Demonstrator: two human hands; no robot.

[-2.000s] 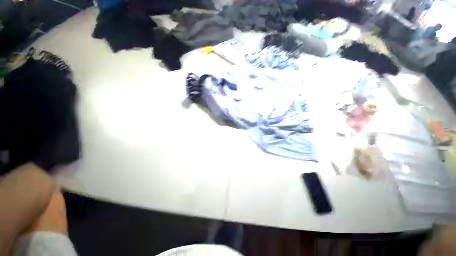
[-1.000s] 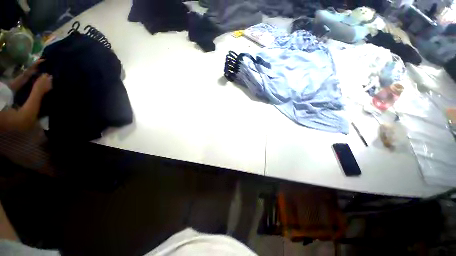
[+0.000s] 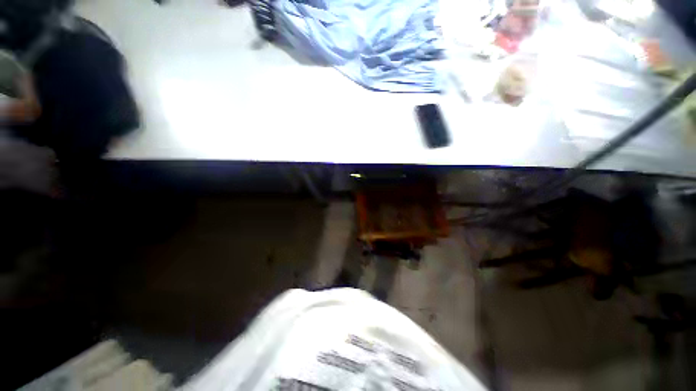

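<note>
Neither of my hands is in view. A heap of light blue shirts (image 3: 366,42) lies at the table's far side, cut off by the top edge, with black hanger hooks (image 3: 263,19) bunched at its left. A black smartphone (image 3: 433,126) lies flat near the front edge of the white table (image 3: 305,126). The picture is blurred.
A person at the left edge is beside a pile of black garments (image 3: 84,92). A stool (image 3: 401,214) stands under the table edge. A pink-red bottle (image 3: 515,27), a small yellowish bag (image 3: 511,82) and clear bags (image 3: 610,99) lie right. A grey bar (image 3: 641,126) crosses the right side.
The view has tipped down, so the table shows higher and more floor and stool are visible. The forearm at the lower left has left the picture. A grey bar has appeared at the right.
</note>
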